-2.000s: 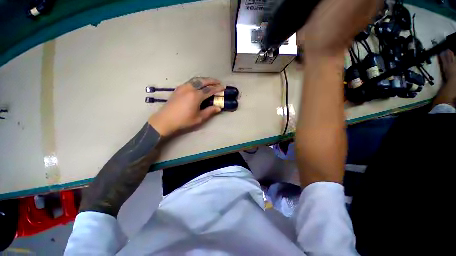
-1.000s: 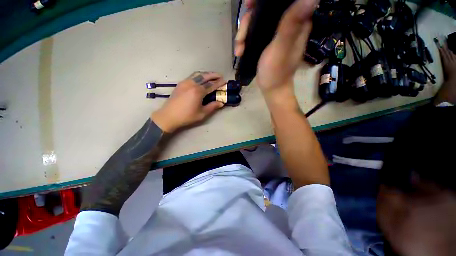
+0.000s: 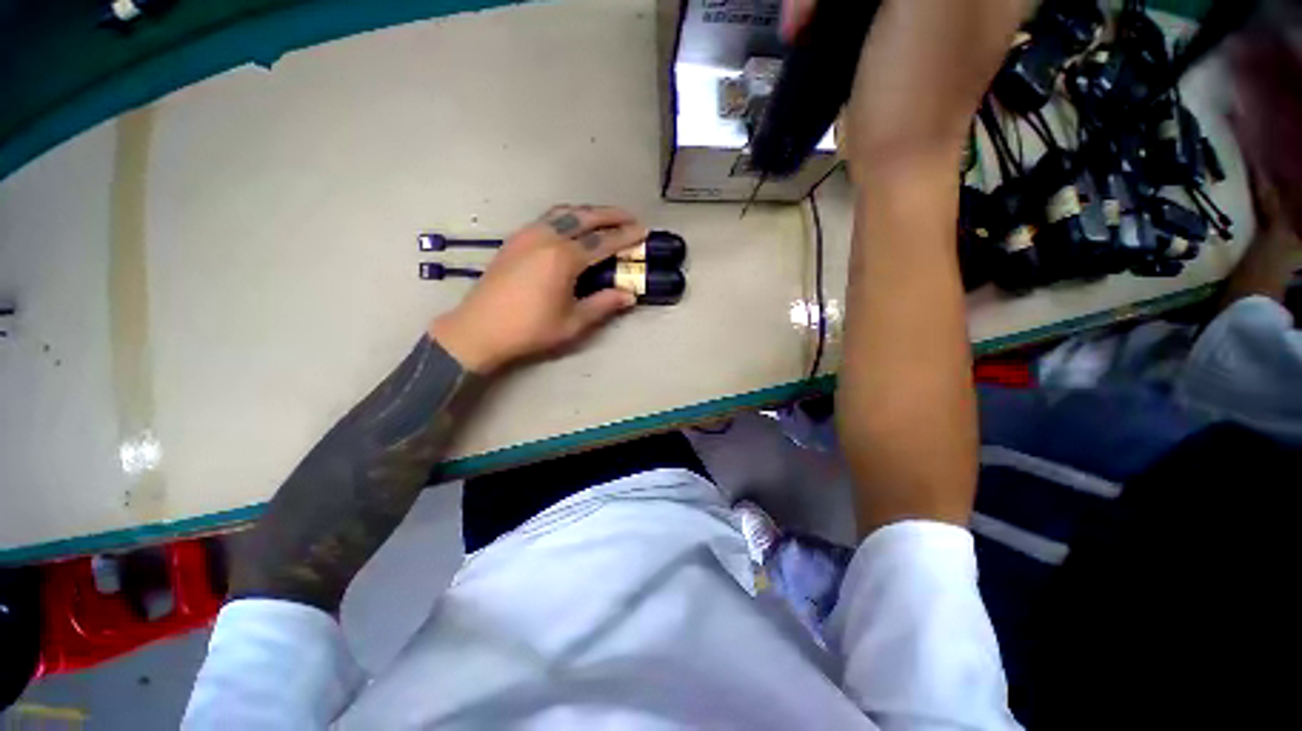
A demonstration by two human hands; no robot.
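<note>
A black twin-barrel unit (image 3: 661,269) with a cream label lies flat on the bench. My left hand (image 3: 550,286) holds it from the left, thumb and fingers around its sides. Two short cable leads (image 3: 460,257) with pale connector tips stick out left of the hand. My right hand (image 3: 921,72), cut off by the top edge, grips the black electric screwdriver (image 3: 811,93). Its thin bit points down in front of the screw feeder (image 3: 694,150), above and right of the unit. The feeder's top is partly hidden. Whether a screw is on the bit I cannot tell.
A tangled pile of black units (image 3: 1085,200) lies right of the feeder. A thin black wire (image 3: 818,286) runs to the bench's green edge. Another person's arm (image 3: 1264,214) is at the far right. A red stool (image 3: 122,600) is at lower left, a green conveyor (image 3: 214,36) beyond the bench.
The screwdriver went from the feeder to the unit's right end, then back up and right to the feeder front. My left hand and the unit shifted up slightly.
</note>
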